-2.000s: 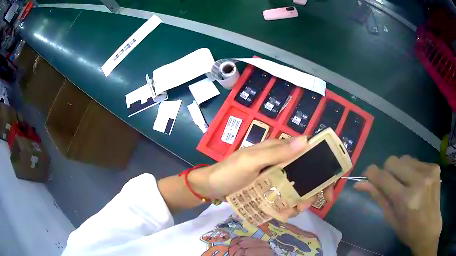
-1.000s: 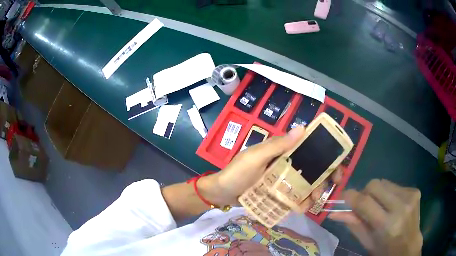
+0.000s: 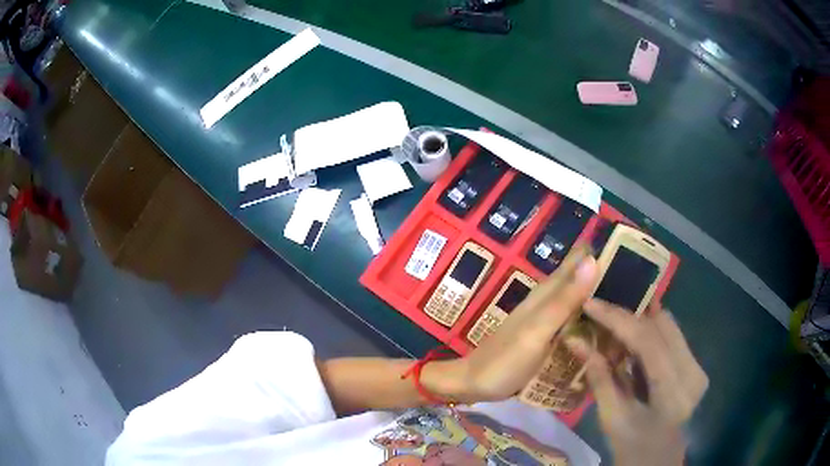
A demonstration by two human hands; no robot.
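Observation:
My left hand [image 3: 510, 350] holds a gold keypad phone [image 3: 628, 278] face up above the right end of the red tray [image 3: 382, 273]. My right hand [image 3: 646, 373] is over the phone's lower half and hides part of its keypad. It is blurred, and no tool can be made out in its fingers. In the tray's near row, two gold phones lie face up, one [image 3: 460, 283] beside a pocket with a white barcode label [image 3: 425, 254]. Black phone backs [image 3: 516, 208] lie in the far row.
A label roll [image 3: 430, 153] stands at the tray's far left corner, its strip [image 3: 537, 168] over the far edge. White paper pieces [image 3: 314, 217] and a marked strip [image 3: 259, 77] lie left. Pink phones [image 3: 608, 93] lie beyond the pale rail; a pink-red basket [image 3: 801, 146] is right.
My right hand has moved left onto the phone; the thin silver tool no longer shows. My left hand and the phone have shifted right, uncovering more of the near row. The view has shifted slightly.

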